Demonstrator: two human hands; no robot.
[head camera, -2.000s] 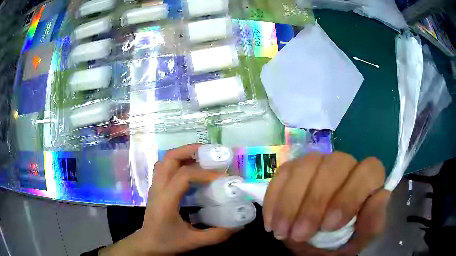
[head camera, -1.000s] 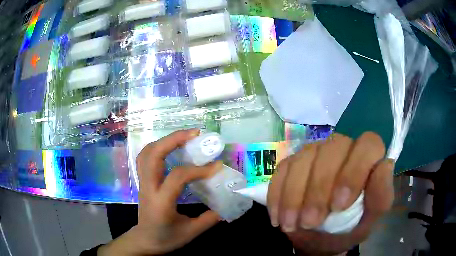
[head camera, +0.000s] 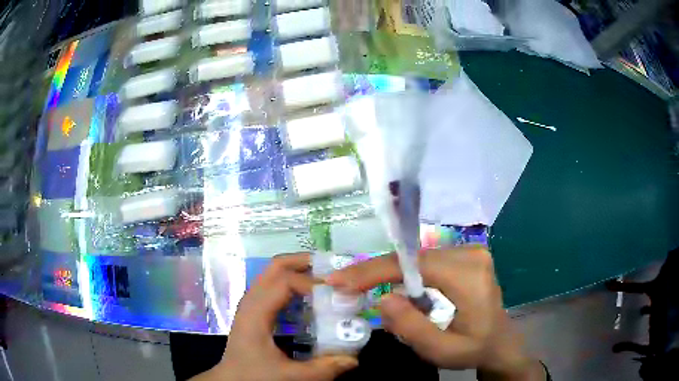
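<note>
My left hand (head camera: 272, 320) holds white plastic units (head camera: 346, 327) together at the lower middle; a round end face with small dark marks shows. My right hand (head camera: 447, 305) is just right of it, a finger touching the top of the units. It holds the white dispensing cone (head camera: 441, 309), whose clear film tail (head camera: 406, 164) now stands up across the cloth and is blurred. The cone's tip is not clearly visible. A clear blister tray (head camera: 260, 160) holds rows of white units (head camera: 327, 177) beyond my hands.
A white cloth or paper sheet (head camera: 476, 156) lies right of the tray. A cotton swab (head camera: 536, 123) lies on the green mat (head camera: 581, 193). Shiny printed sheets (head camera: 149, 290) lie under the tray. Crumpled clear bags (head camera: 547, 33) are at the back right.
My right hand has turned and moved left against the units. The film tail has swung from the right side to the middle. The view has shifted, with the tray appearing lower.
</note>
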